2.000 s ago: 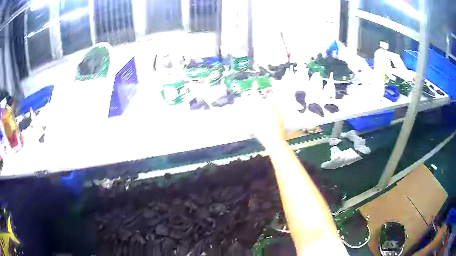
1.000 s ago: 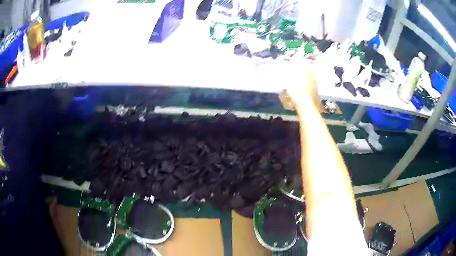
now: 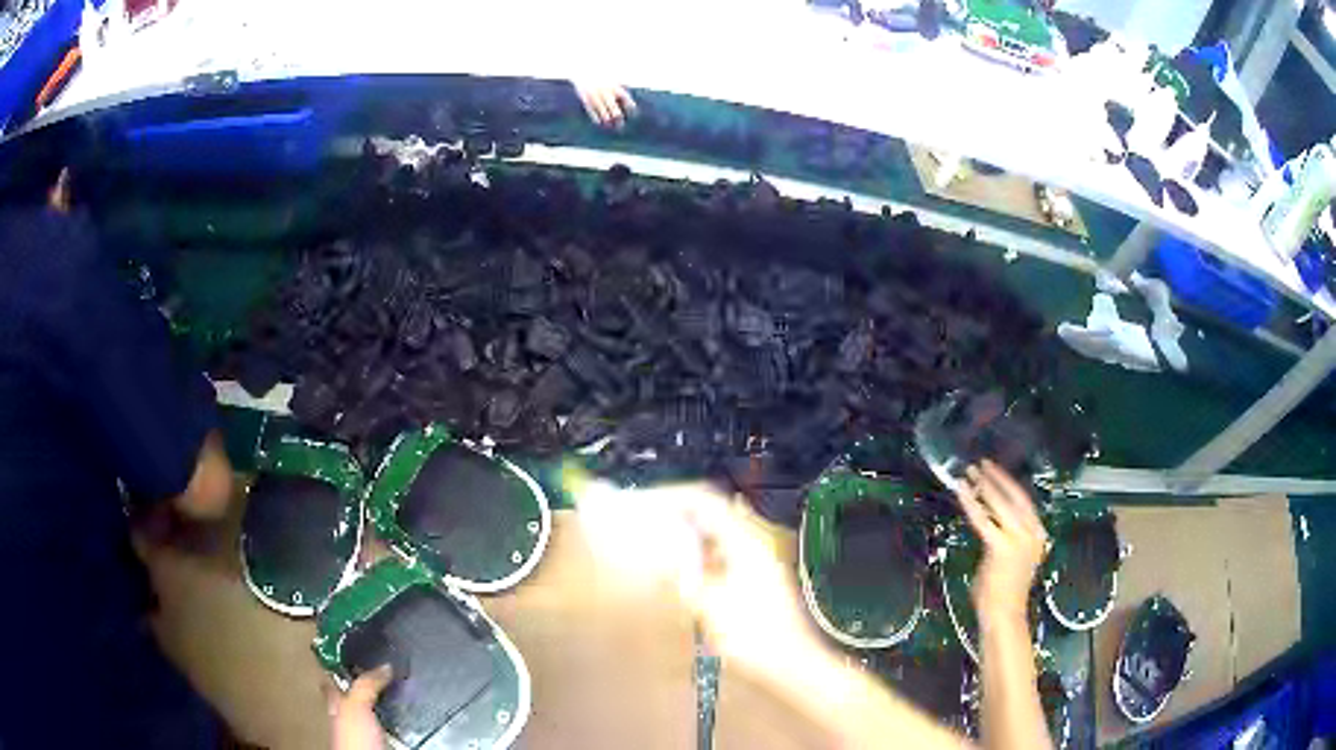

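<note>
My left hand comes in at the bottom edge, cut off, and grips the near side of a green shell with a black inner tray and pale rounded rim. My right hand is over the tan sheet, right of that shell, and overexposed. It is closed around a pale, washed-out bottle with a yellow-green tip pointing left. The tip is apart from the held shell. Two more green shells with black trays lie just behind it.
A long heap of black parts lies behind the sheets. A person in dark clothing is at left. Another person's hand holds a shell at right, near more shells. Another hand shows at the white shelf's edge.
The view has tilted down. My right hand has come down from the shelf to the tan sheets with the pale bottle. My left hand has come into view on a shell.
</note>
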